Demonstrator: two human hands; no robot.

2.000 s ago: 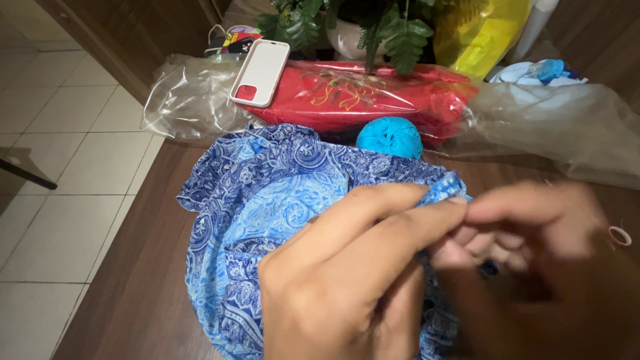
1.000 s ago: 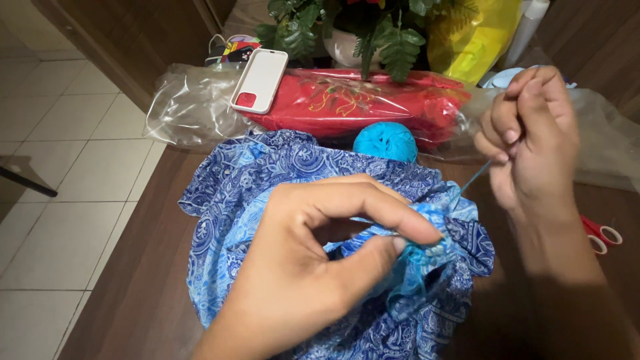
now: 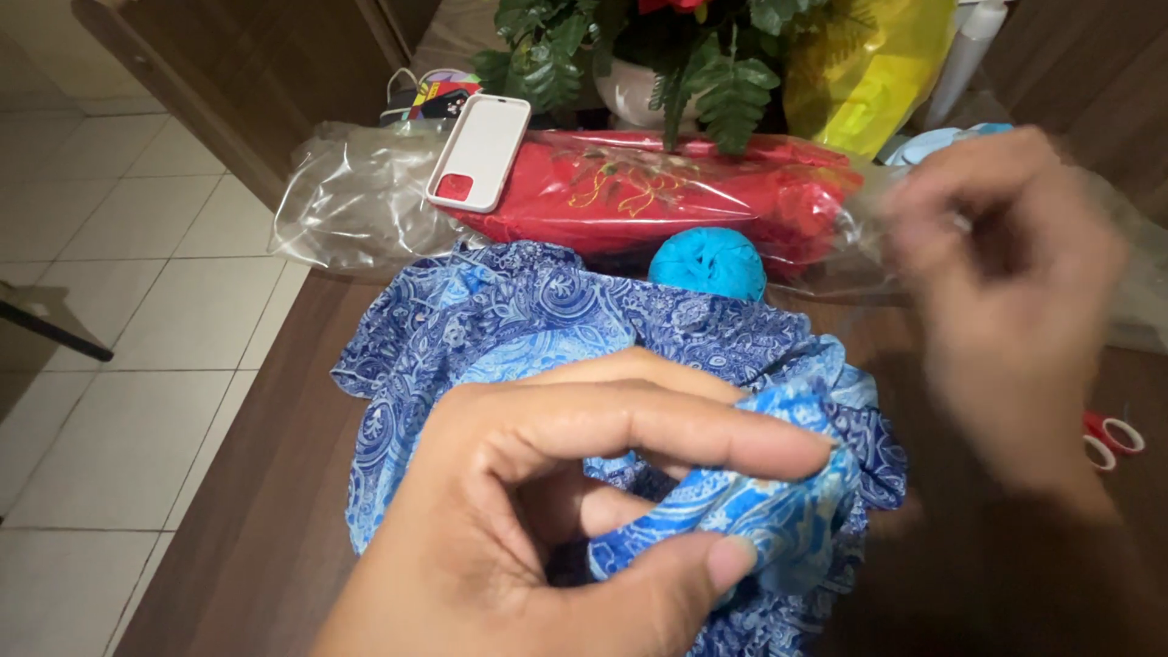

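My left hand (image 3: 566, 493) pinches a gathered edge of blue paisley fabric (image 3: 493, 292) between thumb and fingers. The rest of the cloth lies bunched on the dark wooden table, beneath and behind that hand. Raised at the right is my right hand (image 3: 1013, 274), blurred, its thumb and index finger close together. Whether it holds a needle or thread cannot be made out. A ball of turquoise yarn (image 3: 707, 263) rests just behind the fabric.
Red-handled scissors (image 3: 1113, 438) lie at the right, partly behind my right wrist. A clear plastic bag with red fabric (image 3: 639, 187) spans the back, a white phone case (image 3: 481, 153) on its left part. Behind stand a potted plant (image 3: 630, 87) and a yellow bag (image 3: 867, 78). Tiled floor shows at left.
Two seconds ago both hands met at the fabric; my right hand then rose away to the right, a strand showing from it one second ago. My left hand has kept hold of the cloth.
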